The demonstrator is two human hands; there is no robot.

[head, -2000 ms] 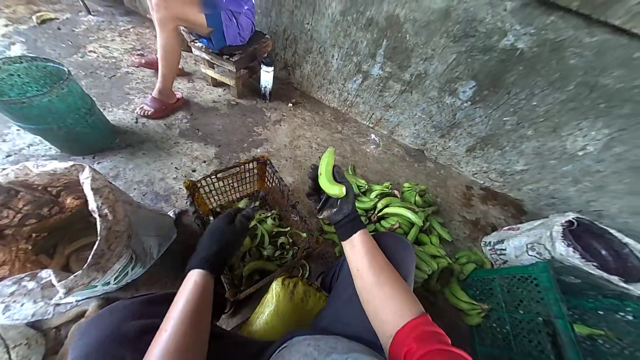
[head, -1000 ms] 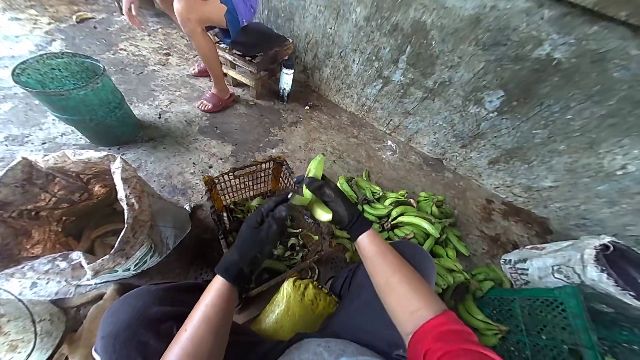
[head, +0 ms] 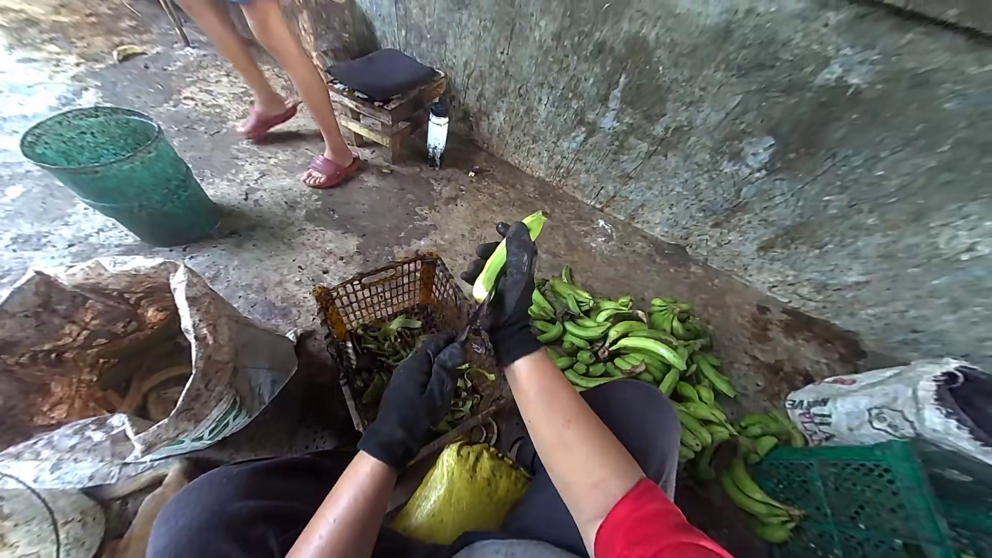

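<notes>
My right hand (head: 511, 291), in a black glove, holds a green banana (head: 505, 260) with its skin partly off, tilted above the crate's right side. My left hand (head: 418, 391), gloved alike, is closed on the handle of a small knife (head: 471, 319), whose blade points up at the banana's lower end. Below lies a brown plastic crate (head: 380, 293) with strips of green peel (head: 399, 325) in it. Right of my right hand, a heap of green bananas (head: 620, 341) lies on the floor.
A yellow sack (head: 465, 492) lies between my legs. Left are an open woven sack (head: 240, 372) and a green bucket (head: 128, 182). A wooden stool (head: 387, 108), a bottle (head: 438, 136) and a person's legs (head: 298, 70) are ahead. A green crate (head: 852, 496) stands right, near the wall (head: 697, 132).
The person ahead has got up from the stool. The banana in my right hand shows pale flesh, where two seconds ago its skin was green. Both my hands have come closer together.
</notes>
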